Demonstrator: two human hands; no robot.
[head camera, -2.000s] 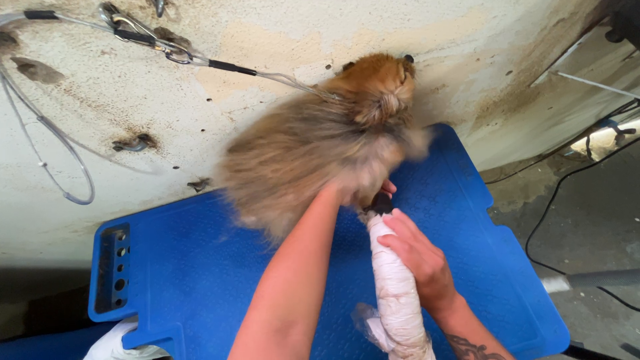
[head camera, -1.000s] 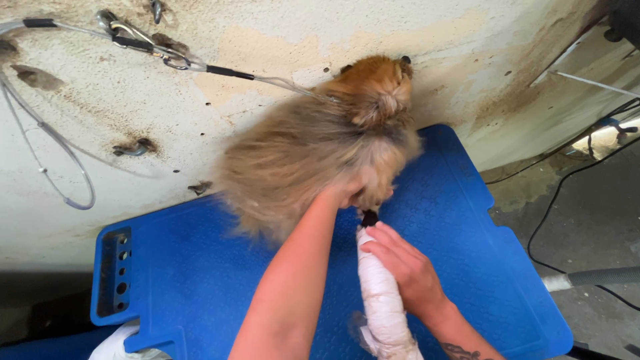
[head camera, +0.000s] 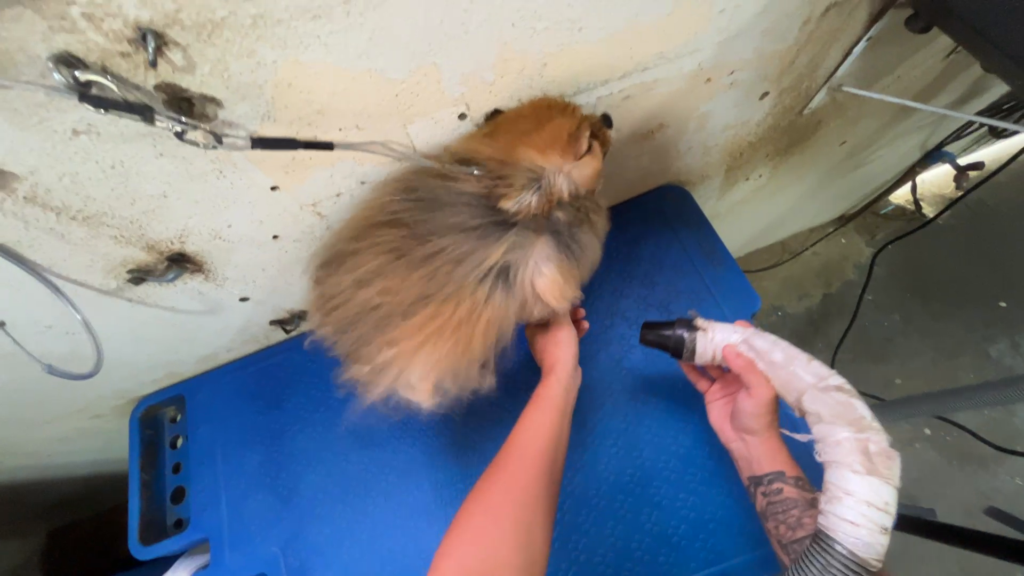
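Note:
A fluffy tan and grey dog (head camera: 448, 264) is on a blue plastic grooming table (head camera: 320, 464), with its head toward the wall. My left hand (head camera: 554, 340) is closed around the dog's foreleg below the chest fur; the leg itself is mostly hidden. In my right hand (head camera: 740, 392) is a pet dryer hose (head camera: 832, 400), wrapped in whitish tape. Its black nozzle (head camera: 668, 338) points left, toward my left hand and the dog, with a gap between. A thin clear-coated cable tether (head camera: 376, 147) runs from the dog's neck to a metal clip on the wall.
Metal hooks (head camera: 160, 270) stick out of the stained wall (head camera: 336, 48) behind the table. A loose cable loop (head camera: 92, 344) hangs at left. The table's left end has a slotted holder with holes (head camera: 176, 468). Black cords (head camera: 868, 280) and a grey hose (head camera: 952, 398) are at right.
My right hand has moved right with the hose, and the nozzle, close to the dog's leg and my left hand before, is now apart from them. My left hand stays at the leg.

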